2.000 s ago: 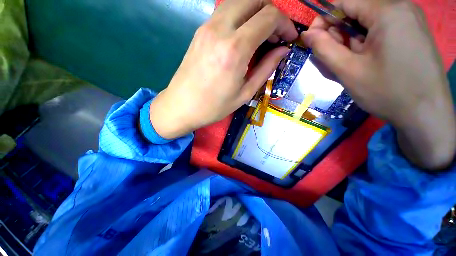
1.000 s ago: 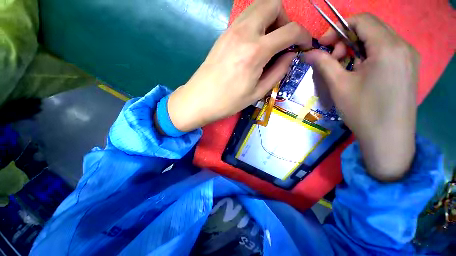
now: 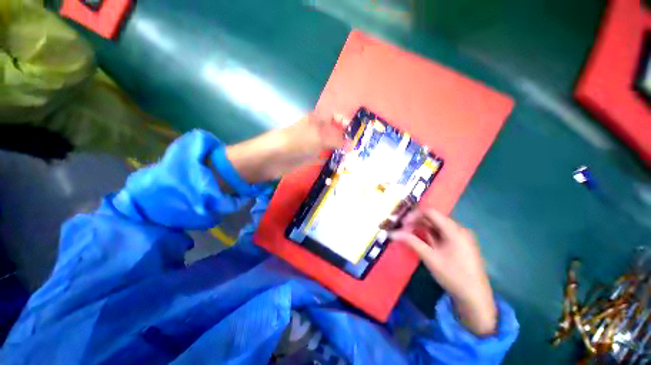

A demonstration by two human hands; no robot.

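Observation:
The open tablet unit [image 3: 334, 239] lies tilted on the red foam pad [image 3: 428, 93]. Its white battery [image 3: 342, 221] fills the lower part, and the blue mainboard [image 3: 410, 153] is at the far end. My left hand [image 3: 300, 146] is at the tablet's upper left edge, fingertips blurred; I cannot tell whether they hold anything. My right hand [image 3: 453, 253] is at the tablet's right edge with thumb and fingers bent together over a small dark, blurred thing I cannot identify. The tweezers cannot be made out.
Loose gold-brown flex cables [image 3: 607, 310] lie in a heap at the lower right. A small blue piece with a whitish end [image 3: 582, 175] lies on the green bench [image 3: 528, 192]. Other red pads show at the upper right [image 3: 614, 85] and upper left [image 3: 107, 18]. A person's yellow sleeve [image 3: 50, 57] is at left.
The view is wider and the whole tablet and pad show. My hands have moved from the mainboard end to opposite long edges, the right one lower down. Tweezers seen earlier in the right hand no longer show.

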